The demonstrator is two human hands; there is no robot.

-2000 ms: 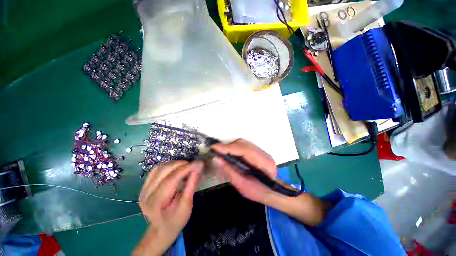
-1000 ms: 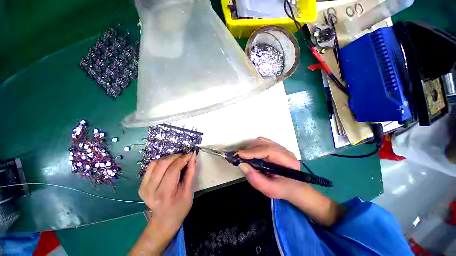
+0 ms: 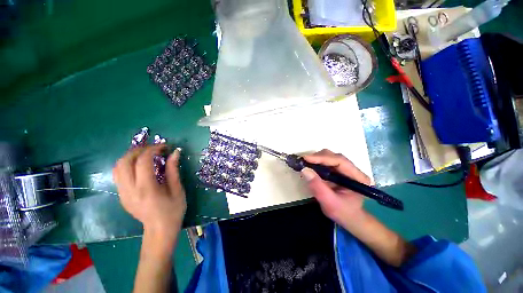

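The dark PCB panel [image 3: 230, 164] lies on the left part of the white work sheet [image 3: 338, 149]. My right hand [image 3: 338, 180] holds the black soldering iron [image 3: 350, 184], its thin metal tip over the panel's upper right edge. My left hand [image 3: 152, 183] is over the pile of wired components [image 3: 159, 166] left of the panel and covers most of it. The fingers are curled down; whether they pinch a component is hidden. The solder wire [image 3: 86, 189] runs from the left edge to behind my left hand.
The translucent fume hood [image 3: 264, 63] stands over the sheet. A spare panel [image 3: 180, 71] lies beyond the pile. The solder spool [image 3: 35, 191] is at left. The tip-cleaning tin [image 3: 367, 66], yellow bin [image 3: 344, 30], red-handled tool [image 3: 402, 74] and blue station [image 3: 459, 94] are at back and right.
My left hand has moved left from the panel to the component pile. The iron's tip still points at the panel. The view has shifted, so the bench sits further right and the spool shows.
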